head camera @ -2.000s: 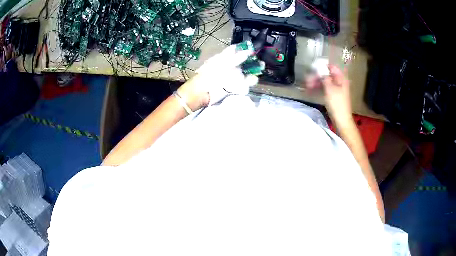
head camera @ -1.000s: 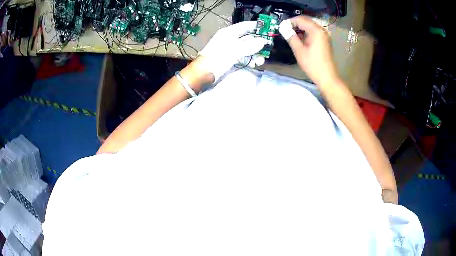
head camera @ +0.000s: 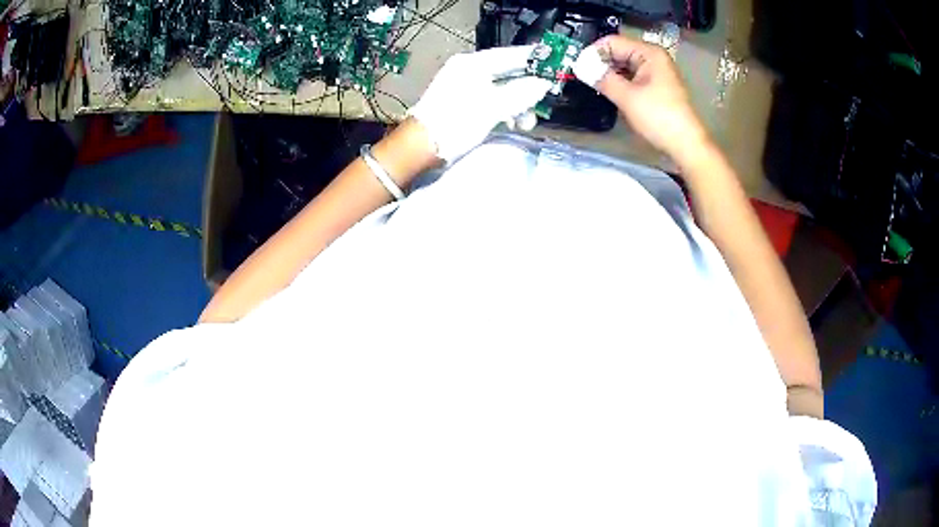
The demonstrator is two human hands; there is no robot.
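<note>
My left hand, in a white glove, holds a green circuit board over the bench edge. A bit of green also shows below it, near the gloved fingertips. My right hand, with white finger covers, pinches at the board's right edge, where a little red wire shows. What the right fingertips grip is too small to make out. The black back housing lies on the bench under and behind the hands and is partly hidden by them.
A tangled pile of green boards with black wires covers the bench at the left. Another black housing is cut off at the top edge. Dark stacked housings stand at the right. A carton and a red bin are below the bench.
My right hand has moved in from the right to the board in my left hand. Since a second ago the board has tilted slightly, and both hands have stayed together.
</note>
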